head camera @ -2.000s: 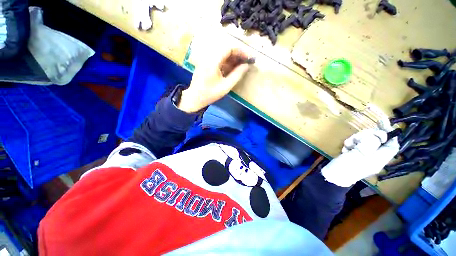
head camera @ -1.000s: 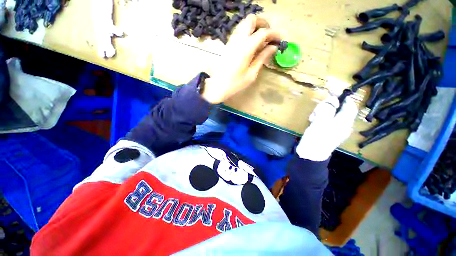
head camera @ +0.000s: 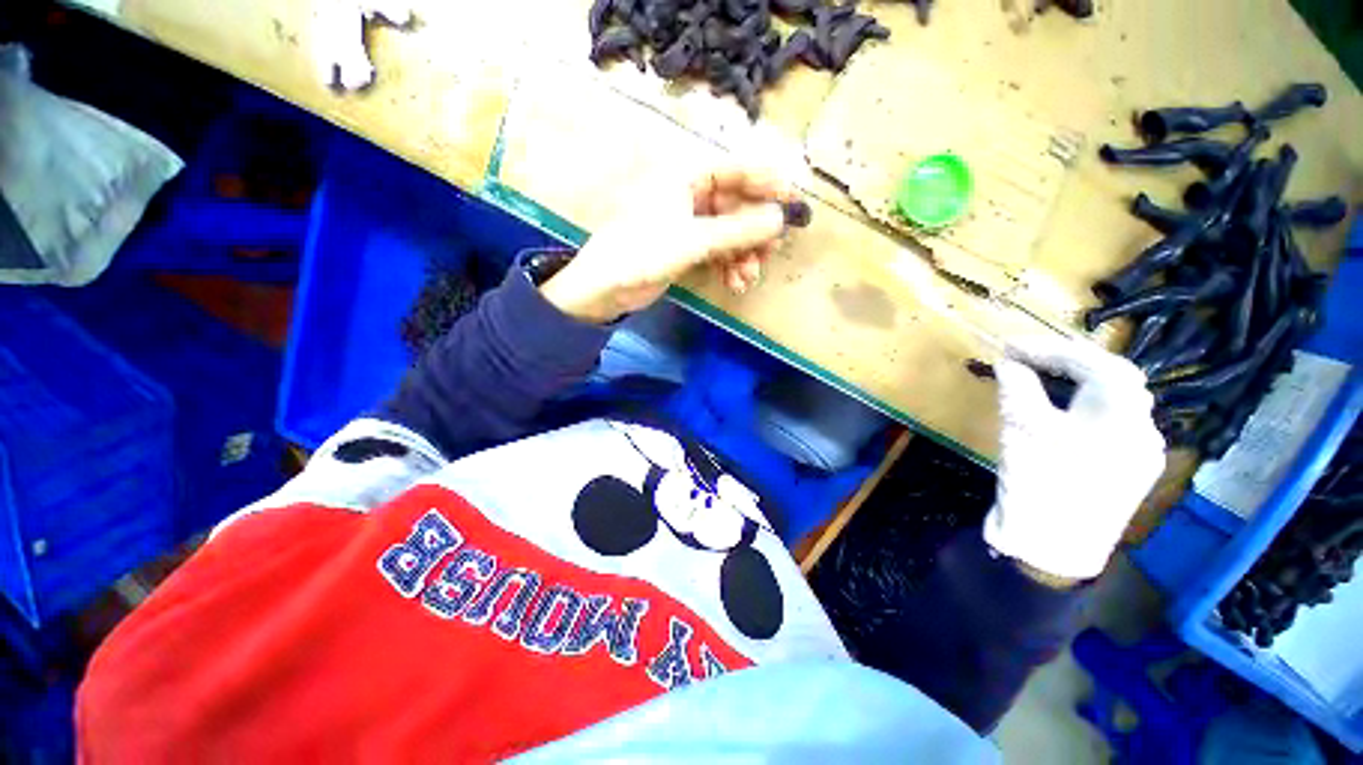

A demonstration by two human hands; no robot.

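My bare left hand (head camera: 680,239) holds a small dark rubber piece (head camera: 797,214) at its fingertips, above the bench near its front edge. My right hand (head camera: 1069,434), in a white glove, is closed around a black tubular part (head camera: 979,368). Its tip sticks out left of the thumb and the rest is mostly hidden by the glove. The green dish (head camera: 936,191) stands on torn cardboard between and beyond the hands. A heap of small dark pieces (head camera: 718,42) lies at the back. A pile of long black parts (head camera: 1226,284) lies at right.
A crumpled white thing (head camera: 353,48) lies at the bench's left. The green-edged sheet (head camera: 523,217) runs along the front. A blue tote bin (head camera: 322,321) is below at left. A blue tray (head camera: 1214,575) of black parts is at lower right, beside a white paper (head camera: 1271,434).
My left hand moved from the heap and green dish back toward the front edge, still holding a small dark piece. My gloved right hand turned, and its part now points left. The view shifted too.
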